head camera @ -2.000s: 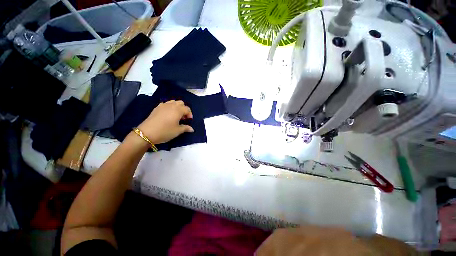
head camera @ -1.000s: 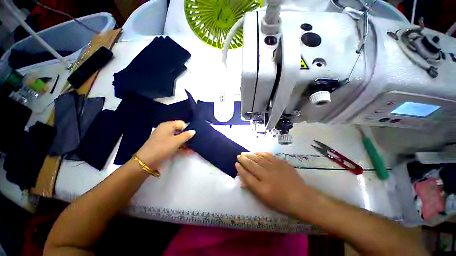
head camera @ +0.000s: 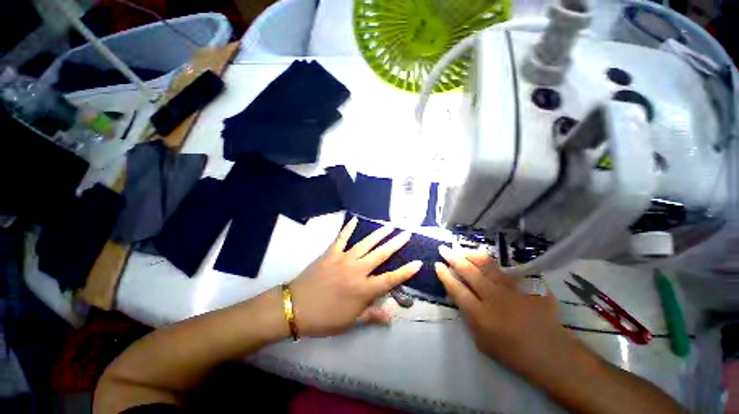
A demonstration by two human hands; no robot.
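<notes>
A navy fabric piece [head camera: 421, 257] lies flat on the table, its right end by the presser foot area under the machine head [head camera: 502, 145]. My left hand [head camera: 340, 283] has spread fingers pressing on its left part. My right hand [head camera: 502, 307] has its fingertips on its right end, close to the needle area. The needle itself is hidden or too blurred to tell. Another navy piece [head camera: 371, 196] lies behind it, partly under the white lamp [head camera: 411, 194]. More navy pieces [head camera: 271, 190] lie to the left.
A navy stack [head camera: 288, 113] lies behind. Grey pieces [head camera: 150, 190], a black slab [head camera: 188, 103] and a tan board [head camera: 109, 271] are at left. Red-handled snips [head camera: 609, 309] and a green-handled tool [head camera: 672, 314] lie at right. A green fan [head camera: 425, 40] and blue bin [head camera: 146, 52] stand behind.
Both hands have moved toward the needle area with the navy piece, which has turned from slanted to nearly level. My left fingers have gone from pinching to spread flat on it.
</notes>
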